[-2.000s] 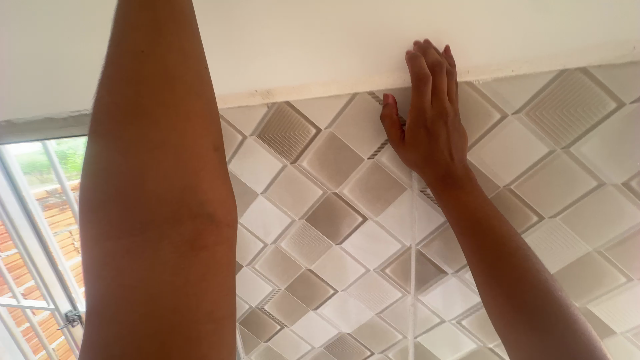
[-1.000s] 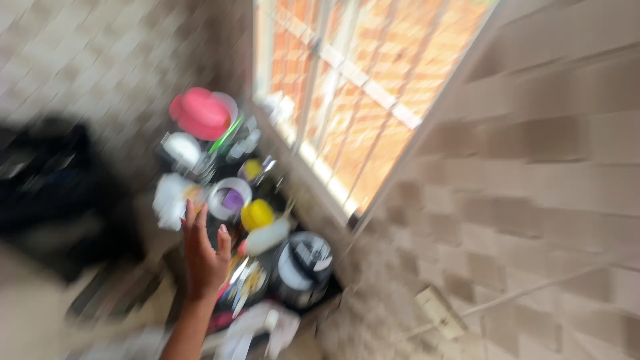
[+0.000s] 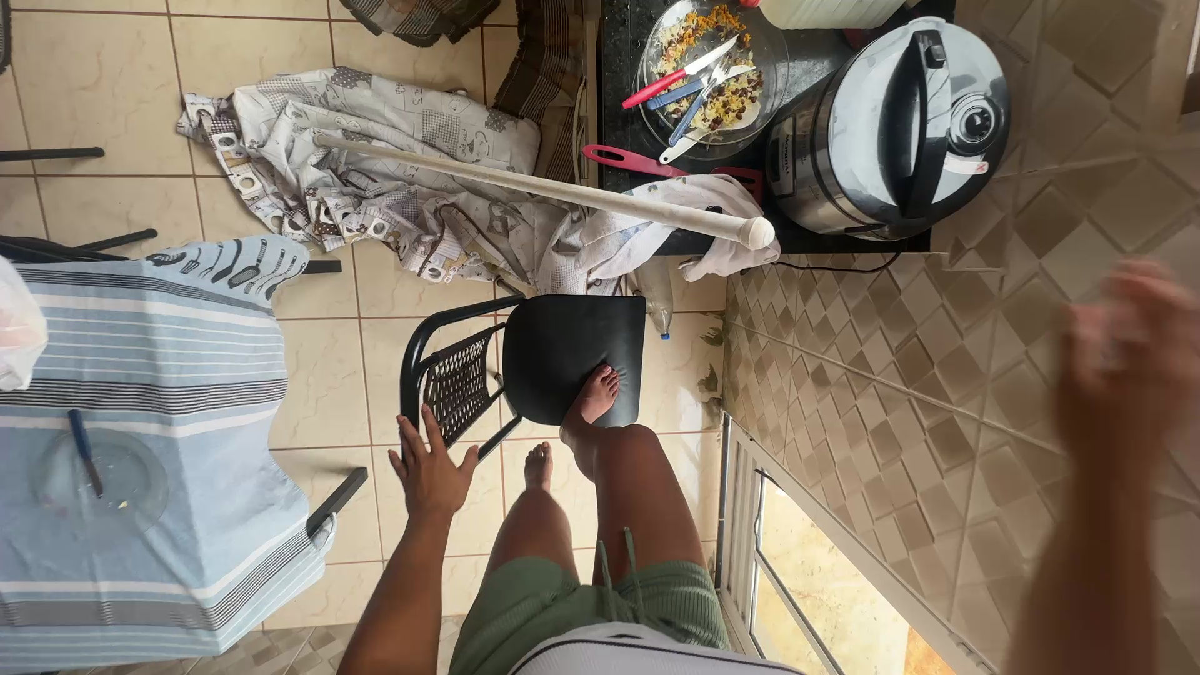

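My left hand (image 3: 433,473) rests at the frame of a black metal chair (image 3: 574,360), with its fingers spread beside the woven back; nothing is held in it. One of my bare feet is on the chair's seat, the other is lower, by the tiled floor. My right hand (image 3: 1125,356) is blurred, raised near the tiled wall (image 3: 872,356) at the right, and whether its fingers hold anything cannot be told. A white rod (image 3: 553,187) lies slanted across a crumpled patterned curtain (image 3: 375,178) and a white cloth (image 3: 703,220) at the dark counter's edge.
On the black counter (image 3: 619,103) are an electric pressure cooker (image 3: 900,131) and a glass plate (image 3: 764,108) with food scraps and cutlery. A table with a striped blue cloth (image 3: 159,375) stands at left. A plastic bottle (image 3: 659,305) is beyond the chair; a barred window (image 3: 797,581) is lower right.
The view has swung from high on the tiled wall down to the chair and floor. My right hand was against the wall's upper part two seconds ago. My left hand is now at the chair.
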